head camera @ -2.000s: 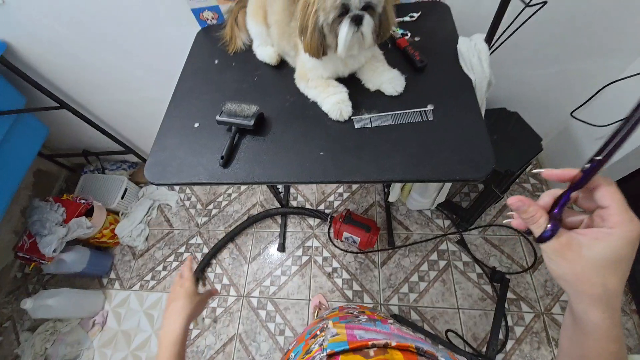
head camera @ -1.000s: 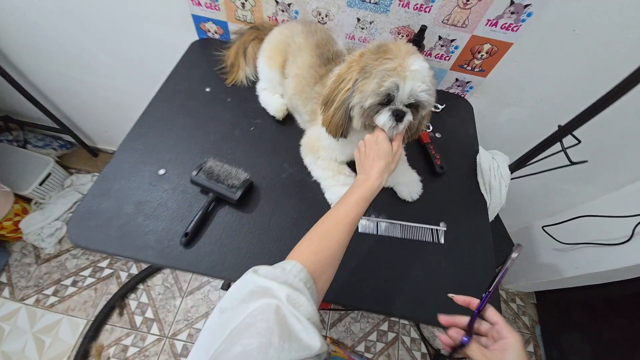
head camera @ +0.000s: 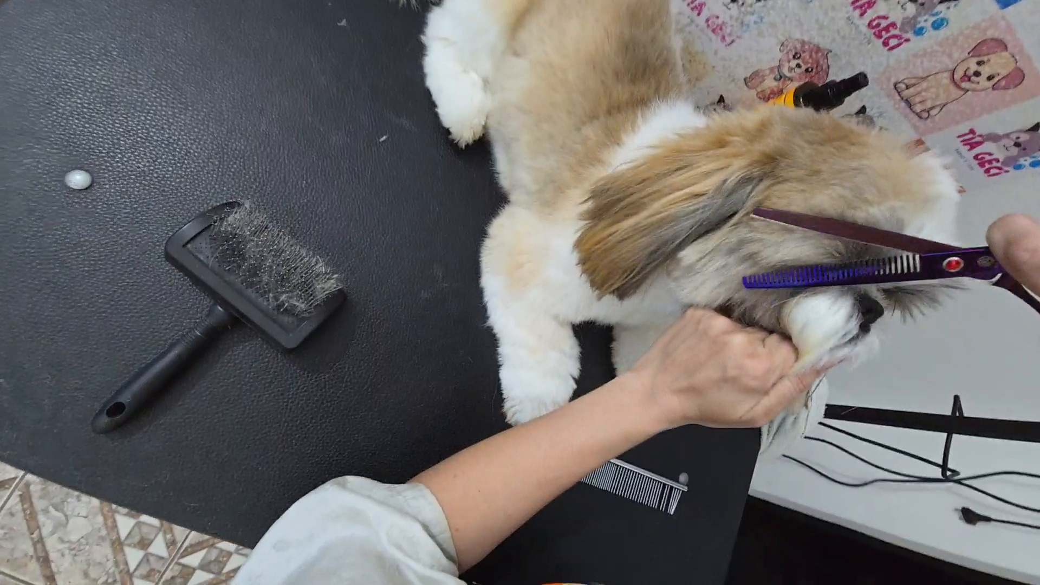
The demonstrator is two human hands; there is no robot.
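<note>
A tan and white long-haired dog [head camera: 593, 106] lies on the black grooming table. My left hand [head camera: 719, 370] is closed on the fur under its chin, beside the muzzle. At the right edge, my right hand [head camera: 1016, 248], mostly out of view, holds purple thinning shears [head camera: 918, 264]. Their blades are parted and lie across the side of the dog's face, near the eye. The slicker brush [head camera: 256, 272] rests bristles up on the table, with hair in its pins. Partly hidden behind my left forearm is a metal comb [head camera: 638, 485].
The black table top [head camera: 366, 244] has a small round pale piece [head camera: 78, 179] at its left. A spray bottle [head camera: 825, 93] with a black nozzle stands behind the dog, by a wall covering with dog pictures. Black cables [head camera: 894, 479] hang beyond the table's right edge.
My left hand went from free beside the table to the dog's chin. The shears have come up from beside the table to the dog's face, blades now parted. The view has moved much closer.
</note>
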